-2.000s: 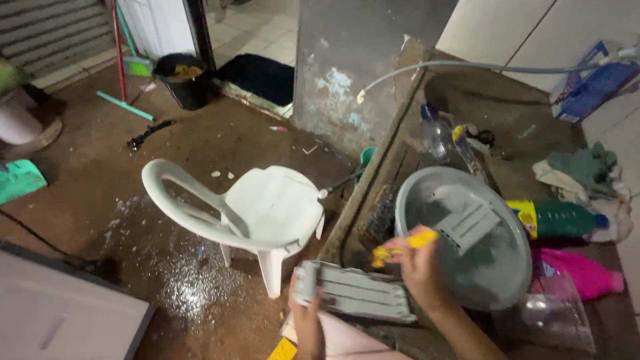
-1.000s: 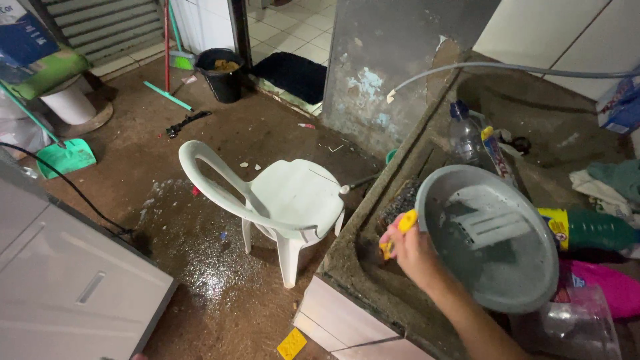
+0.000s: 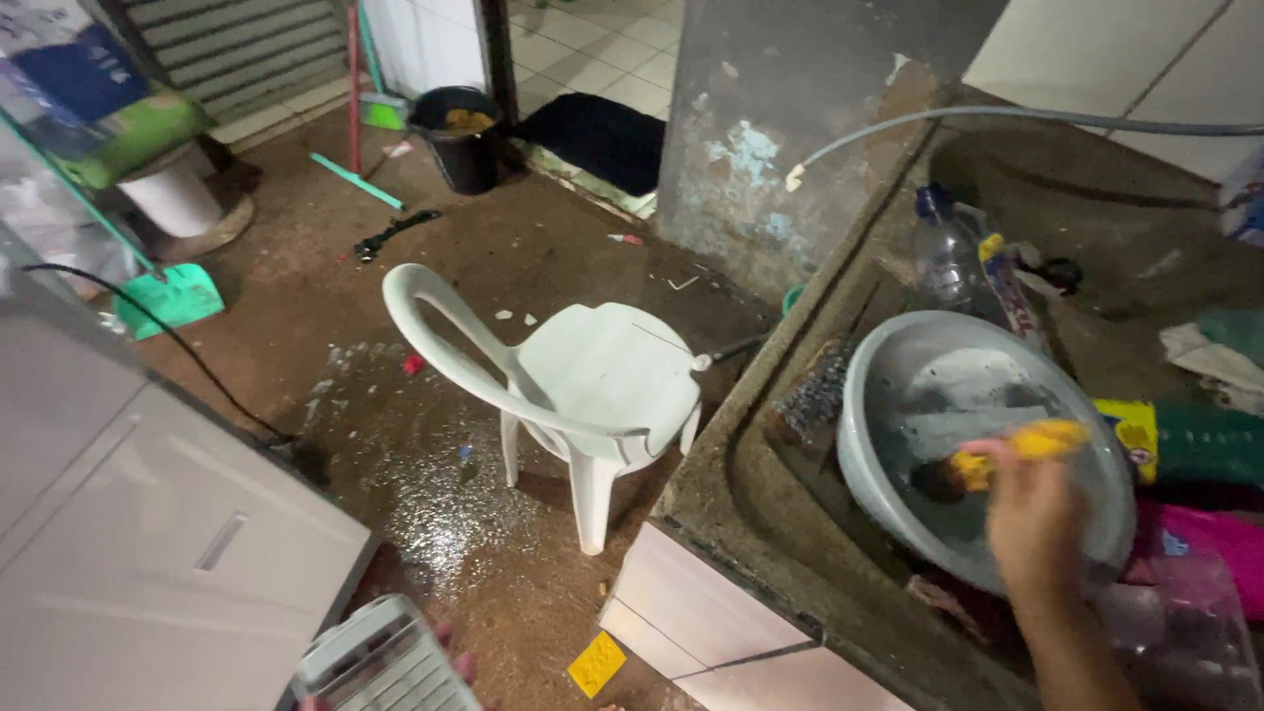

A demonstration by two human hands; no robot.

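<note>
My right hand (image 3: 1037, 513) holds a yellow sponge (image 3: 1052, 439) over the grey plastic basin (image 3: 857, 434), which has sudsy water in it. A pale flat piece (image 3: 973, 425) lies in the water, partly hidden behind the sponge. At the bottom edge, my left hand (image 3: 454, 657) shows only by its fingertips, around a grey slatted plastic part (image 3: 385, 662) that the frame cuts off. The basin rests on a worn concrete sink (image 3: 736, 494), beside a scrub brush (image 3: 815, 390) with grey bristles.
A white plastic chair (image 3: 612, 380) stands on the wet floor left of the sink. A clear bottle (image 3: 943, 257), a green bottle (image 3: 1205, 439) and a pink bottle (image 3: 1215, 553) lie about the basin. A white appliance (image 3: 168, 513) is at left; a black bucket (image 3: 459, 148) stands near the doorway.
My right hand has moved with the sponge from the basin's left side to over its water. The slatted part was beside the basin two seconds ago; now it is low at left. The view has swung left.
</note>
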